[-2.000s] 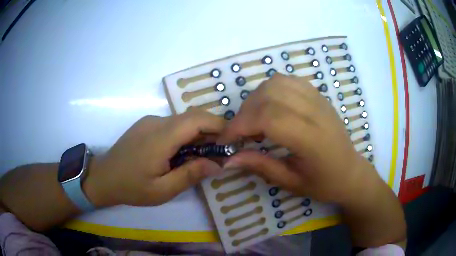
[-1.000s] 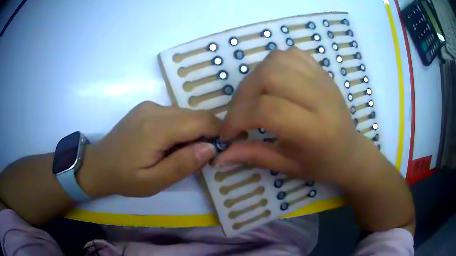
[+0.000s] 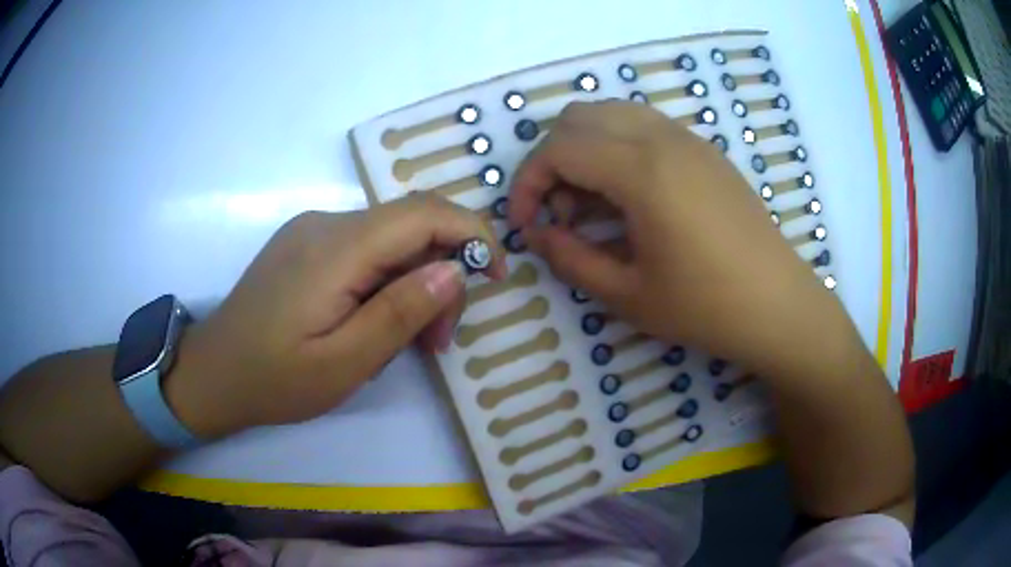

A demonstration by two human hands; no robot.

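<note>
A white slotted tray (image 3: 449,393) lies tilted on the table, with columns of tan dumbbell slots. Dark-rimmed round components sit at many slot ends; the lower slots of the leftmost column are plain tan. My left hand (image 3: 344,305), with a smartwatch on the wrist, holds a stack of drivers (image 3: 476,255) between thumb and forefinger, one round silver face showing. My right hand (image 3: 665,233) is over the tray's middle, thumb and fingertips low at the left column's right slot ends. Its fingers partly hide what lies there; I cannot tell whether it holds a component.
Yellow tape (image 3: 876,222) and red tape (image 3: 911,255) run along the right side. A black calculator (image 3: 935,83) lies beyond them at the upper right. Grey stacked trays (image 3: 992,255) stand at the right edge. Yellow tape also runs along the table's front edge.
My right hand has parted from the left-hand stack and moved up and right over the tray. My left hand has shifted up slightly, and the stack's round face now shows. The tray appears higher than at first.
</note>
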